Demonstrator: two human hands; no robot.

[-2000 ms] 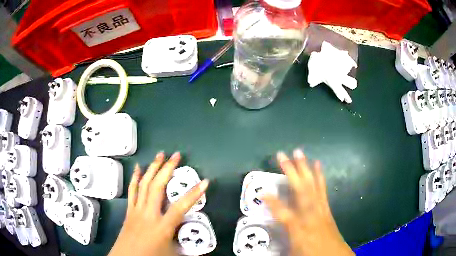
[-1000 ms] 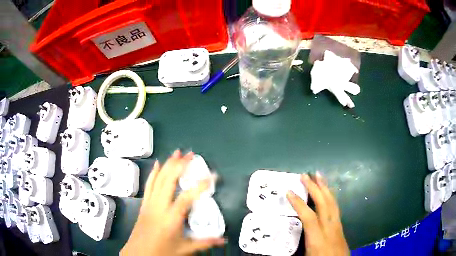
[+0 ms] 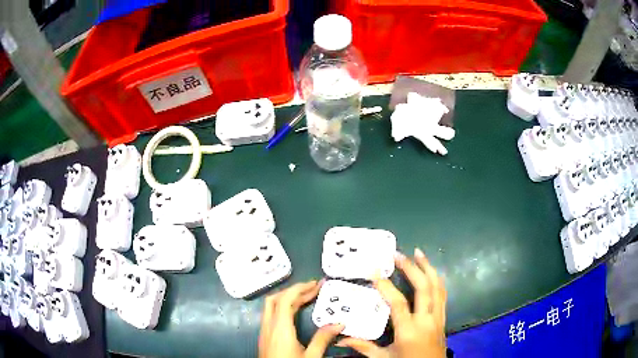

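Two white socket adapters lie front face up before me, one above the other. My left hand (image 3: 297, 325) has its thumb and fingers on the left end of the lower adapter (image 3: 352, 309). My right hand (image 3: 409, 304) holds the right end of the lower adapter, with its fingers reaching beside the upper adapter (image 3: 359, 254). Two more adapters, an upper one (image 3: 240, 219) and a lower one (image 3: 252, 265), lie touching each other to the left of my hands. Both hands are bare.
More adapters stand at left (image 3: 165, 247) and in rows at right (image 3: 607, 154). A bottle (image 3: 334, 112), blue pen (image 3: 281, 133), tape ring (image 3: 146, 159) and white glove (image 3: 420, 120) lie farther back, before red bins (image 3: 248, 63). A blue cloth (image 3: 539, 318) hangs at front right.
My left hand has left the left pair of adapters, which now lie farther left and back, and has moved right to the lower adapter. The camera view has shifted.
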